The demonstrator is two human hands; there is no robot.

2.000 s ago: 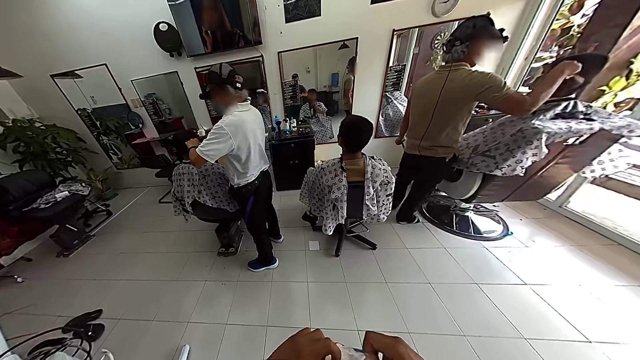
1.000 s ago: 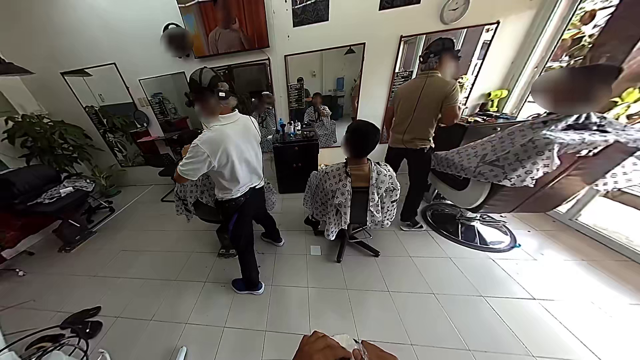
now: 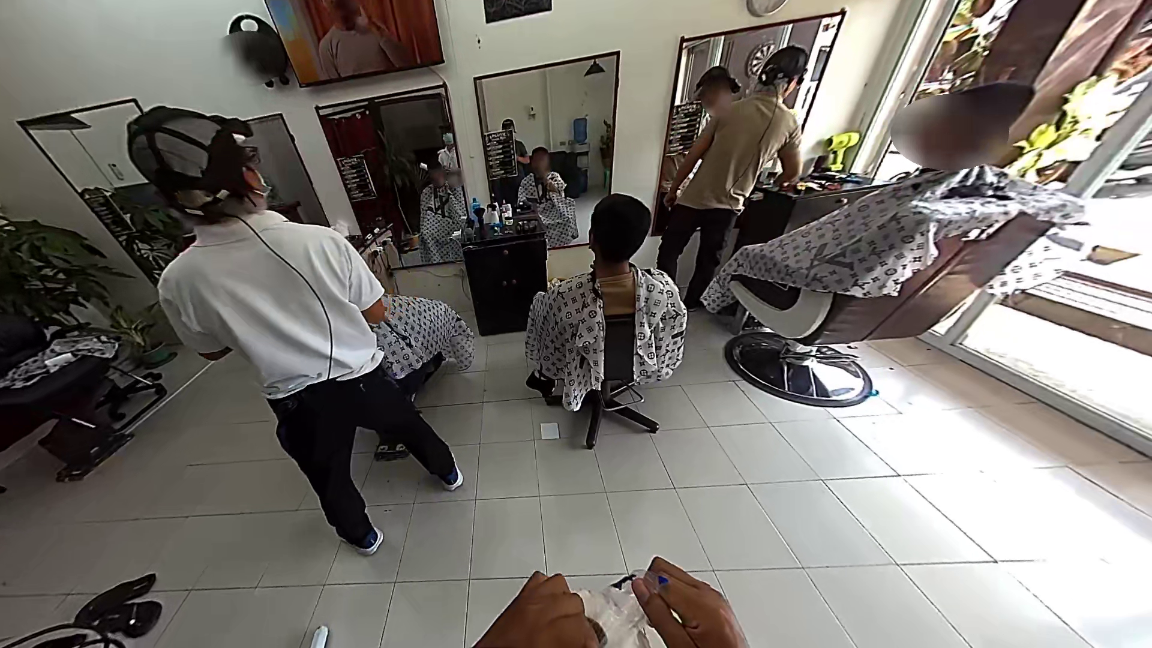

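Observation:
At the bottom middle, my left hand (image 3: 540,614) and my right hand (image 3: 688,605) are close together, gripping a crumpled translucent plastic bag (image 3: 615,616) from both sides. A small blue spot shows by my right fingertips, with a dark bit beside it; what these are I cannot tell. The contents of the bag are hidden. Both wrists run out of the lower edge of the view.
Beyond the tiled floor (image 3: 576,531), a caped person (image 3: 607,315) sits in a chair. A person in a white shirt (image 3: 270,306) stands left; another in tan (image 3: 733,162) is at a counter (image 3: 810,193). A reclined barber chair (image 3: 945,279) holds a caped person. Cables lie bottom left.
The person in tan has moved from the reclined chair to the counter. The person in white has shifted left. My hands stay on the bag, which shows more between them now.

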